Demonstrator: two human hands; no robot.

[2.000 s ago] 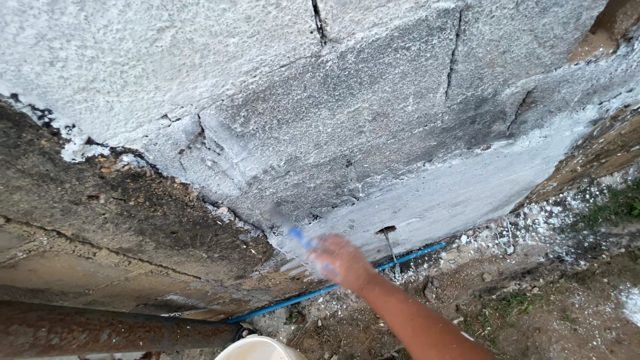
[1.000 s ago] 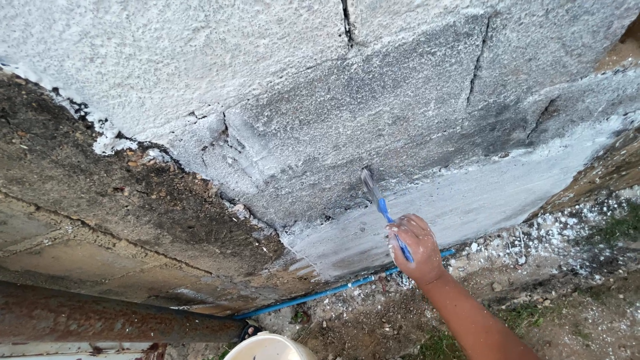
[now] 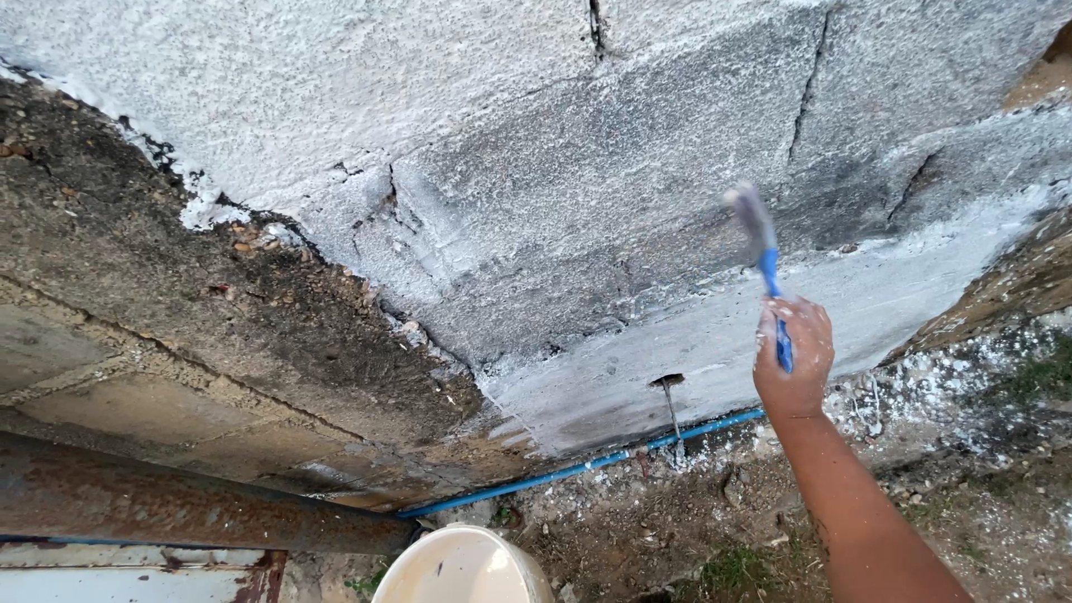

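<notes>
My right hand (image 3: 796, 358), spotted with white paint, grips the blue handle of a paintbrush (image 3: 769, 266) at the right of the view. The brush points up toward the block wall (image 3: 586, 184), its bristles blurred over a grey, thinly coated part; whether they touch the wall I cannot tell. White coating covers the upper left of the wall, and a smooth whitish band (image 3: 603, 377) runs along its base. A cream plastic bucket (image 3: 462, 565) stands on the ground at the bottom centre. My left hand is out of view.
A blue pipe (image 3: 578, 471) runs along the foot of the wall, near a thin rod (image 3: 672, 410) sticking out of a hole. A rusty metal pole (image 3: 193, 494) crosses the lower left. Bare brownish blocks lie at left; the soil (image 3: 636, 536) holds stones, grass and white splashes.
My right hand has moved with the brush to the right along the wall, from near the bare block's edge to below the wall's right-hand cracks.
</notes>
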